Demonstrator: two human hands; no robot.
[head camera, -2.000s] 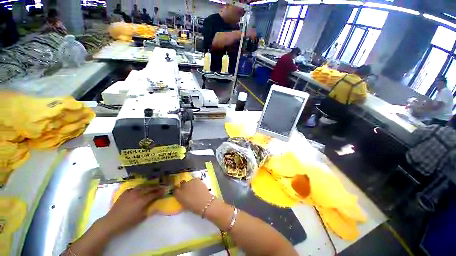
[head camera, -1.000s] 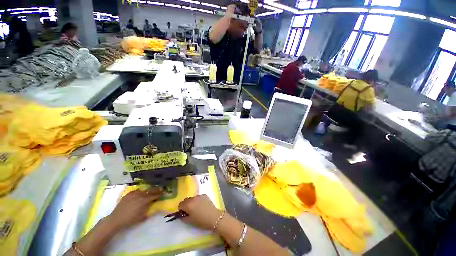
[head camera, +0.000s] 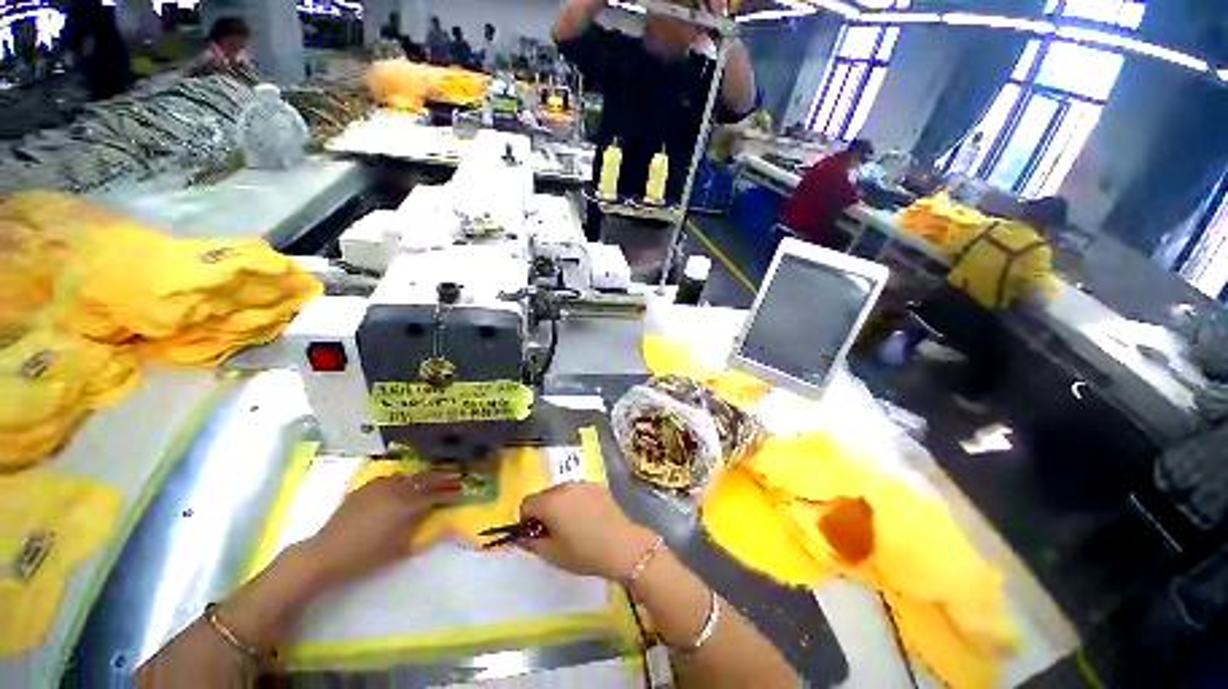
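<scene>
A yellow fabric panel lies on the white template edged with yellow tape, under the dark grey head of the sewing machine. A small grey-green clamp foot sits on the panel. My left hand lies palm down on the panel's left side, fingertips by the clamp foot, and I see nothing held in it. My right hand is closed around dark thread snips, whose blades point left over the panel's front edge.
Finished yellow panels are piled at the left. A clear bag of labels stands right of the machine head, with loose yellow pieces beyond it. A white-framed screen stands behind. A person stands behind the thread cones.
My hands were close together at the clamp foot; my right hand has drawn back to the right and the snips now show. The camera view has shifted. The standing person has raised their arms.
</scene>
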